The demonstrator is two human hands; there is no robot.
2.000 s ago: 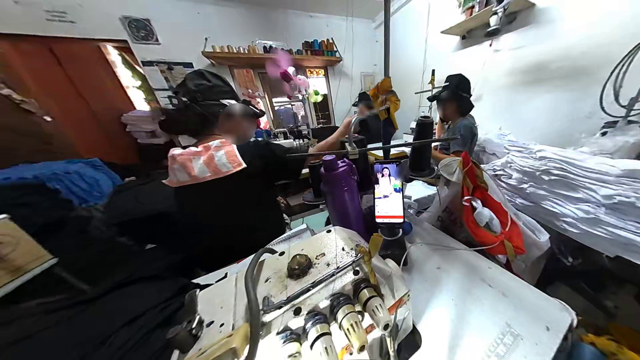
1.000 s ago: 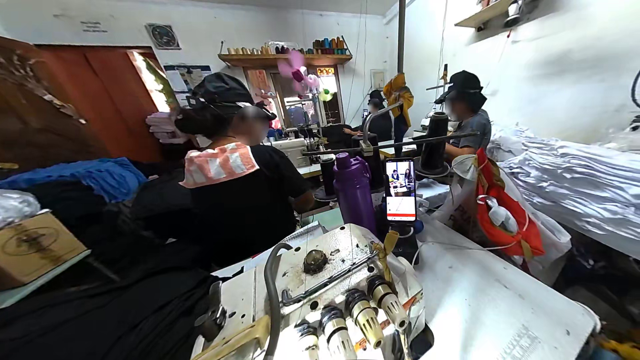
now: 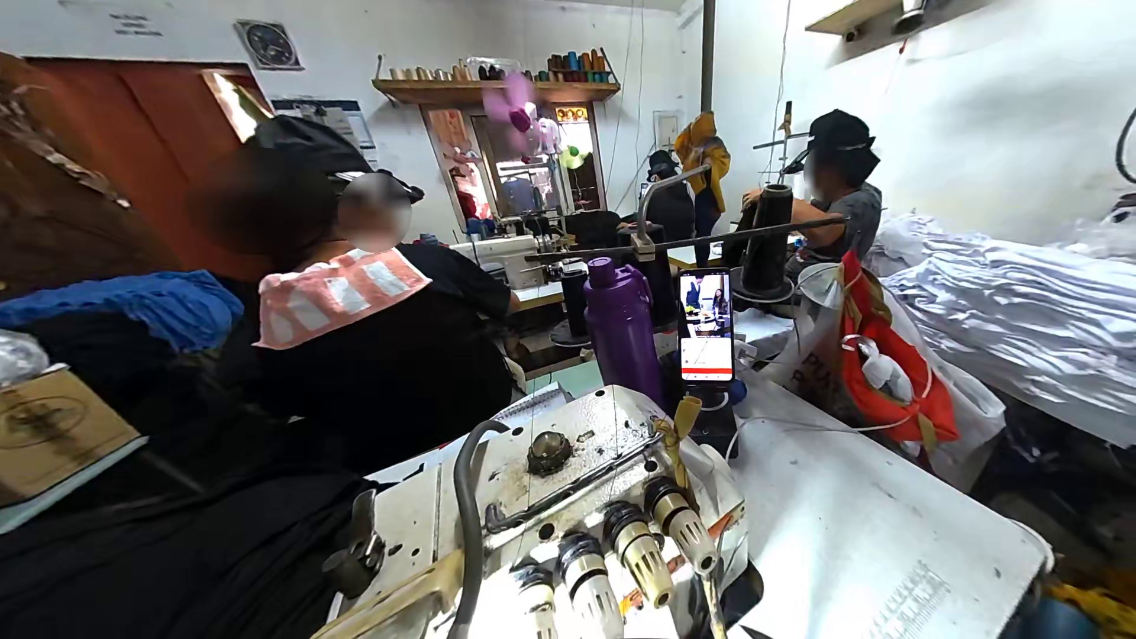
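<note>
Neither my left hand nor my right hand shows in the head view. A worn white overlock sewing machine fills the lower middle, with several thread tension knobs on its front and a dark hose over its left part. Behind it stands a purple bottle. A phone with a lit screen stands upright right of the bottle. A large dark thread cone stands behind the phone. What my hands hold or touch is hidden.
A white tabletop lies right of the machine. On it rests a bag with a red pouch. White fabric is piled beyond. A co-worker with a towel sits close at left, above black cloth; other co-workers sit farther back.
The near co-worker's outstretched arm, seen two seconds ago, has come down. The picture on the phone has changed. The view has shifted a little.
</note>
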